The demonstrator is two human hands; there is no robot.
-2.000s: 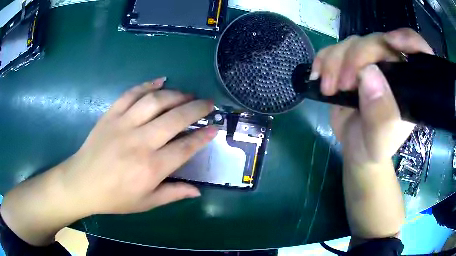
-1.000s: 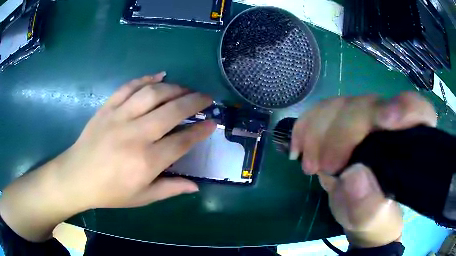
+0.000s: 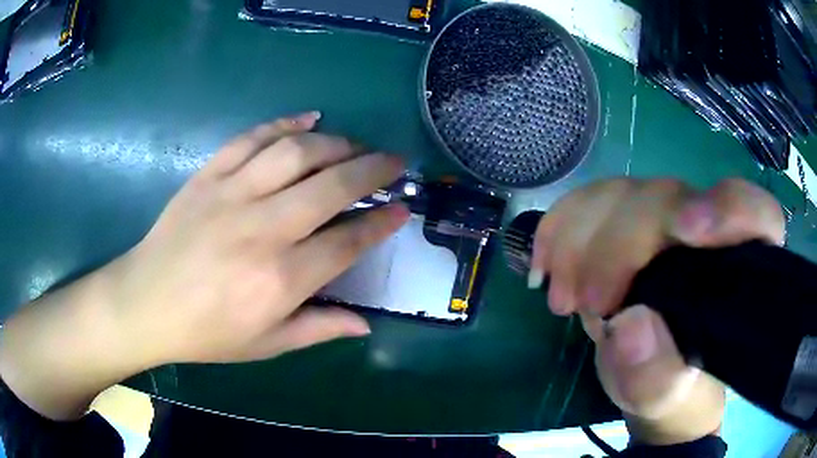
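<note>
A display assembly [image 3: 400, 267], black frame with silver back, lies on the worktop with an orange flex strip at its right side. My left hand [image 3: 260, 246] lies flat over its left part, fingertips pressing on its upper edge. My right hand [image 3: 627, 259] is closed around a thick black electric screwdriver [image 3: 735, 309]. The screwdriver's nose points left at the upper right part of the assembly; the thin bit is blurred, so contact with a screw cannot be told. A round screw tray [image 3: 515, 116] with a perforated bottom stands just behind, dark screws heaped at its upper left.
Another display assembly [image 3: 345, 12] lies at the back, cut off by the top edge. More assemblies [image 3: 36, 45] lie at the far left. A tall dark stack [image 3: 717, 63] stands at the back right beside a white strip [image 3: 596, 25]. A cord [image 3: 598, 440] hangs at the bottom.
My right hand has brought the screwdriver from over the tray down to the assembly's right side, where it stays. My left hand keeps its place on the assembly. The view has shifted slightly.
</note>
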